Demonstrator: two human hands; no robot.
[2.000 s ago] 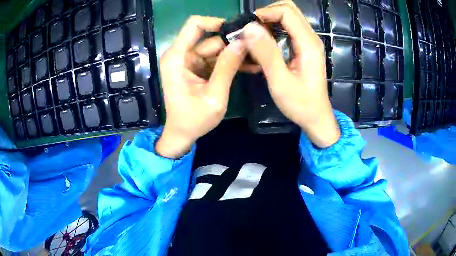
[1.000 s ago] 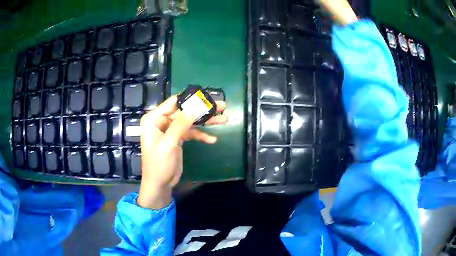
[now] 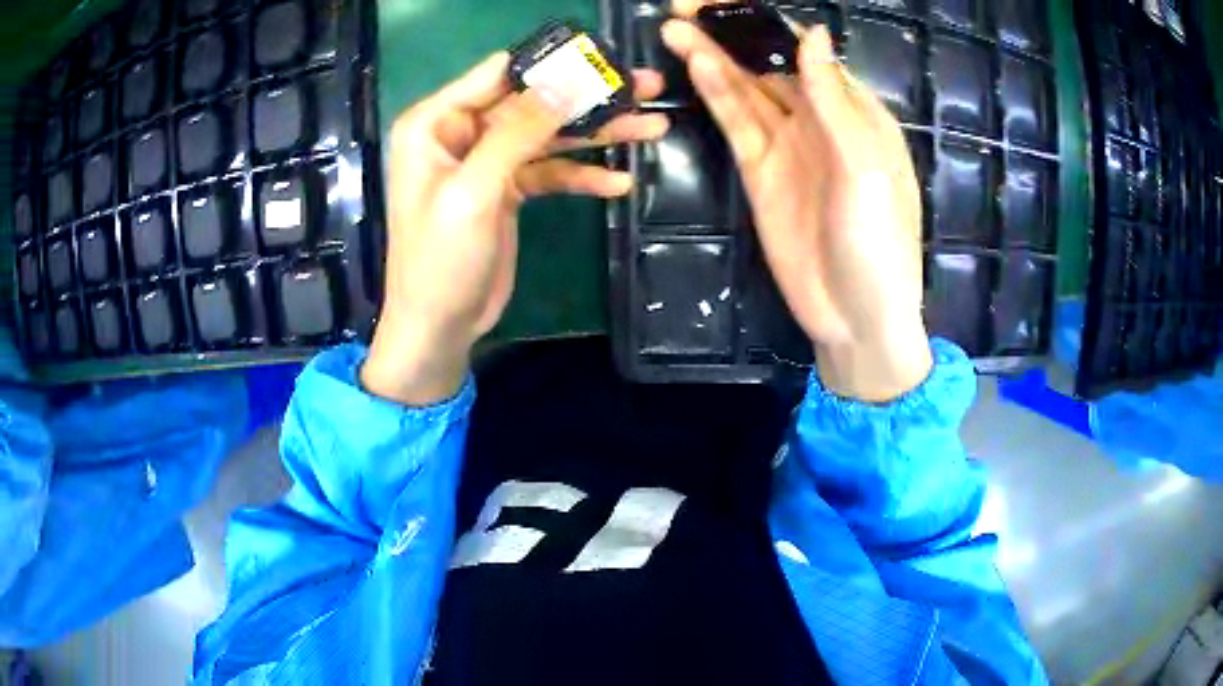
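My left hand (image 3: 463, 201) holds an open black housing half (image 3: 570, 77) between thumb and fingers near the top of the view. A battery with a white label and a yellow-orange edge faces up in it. My right hand (image 3: 818, 201) holds a dark, glossy rounded-square cover (image 3: 751, 36) between thumb and fingers, at the top right of centre. The two pieces are apart. The back of the housing half is hidden.
A filled tray (image 3: 141, 248) with matte squares lies left, one with a small white label (image 3: 282, 213). An empty-looking tray (image 3: 687, 298) lies beneath my right hand; another (image 3: 1160, 201) is far right. Blue smock sleeves (image 3: 101, 496) show at lower left.
My right arm has come back from the far right, and my right hand now holds the cover. My left hand still holds the housing half, now higher in the view.
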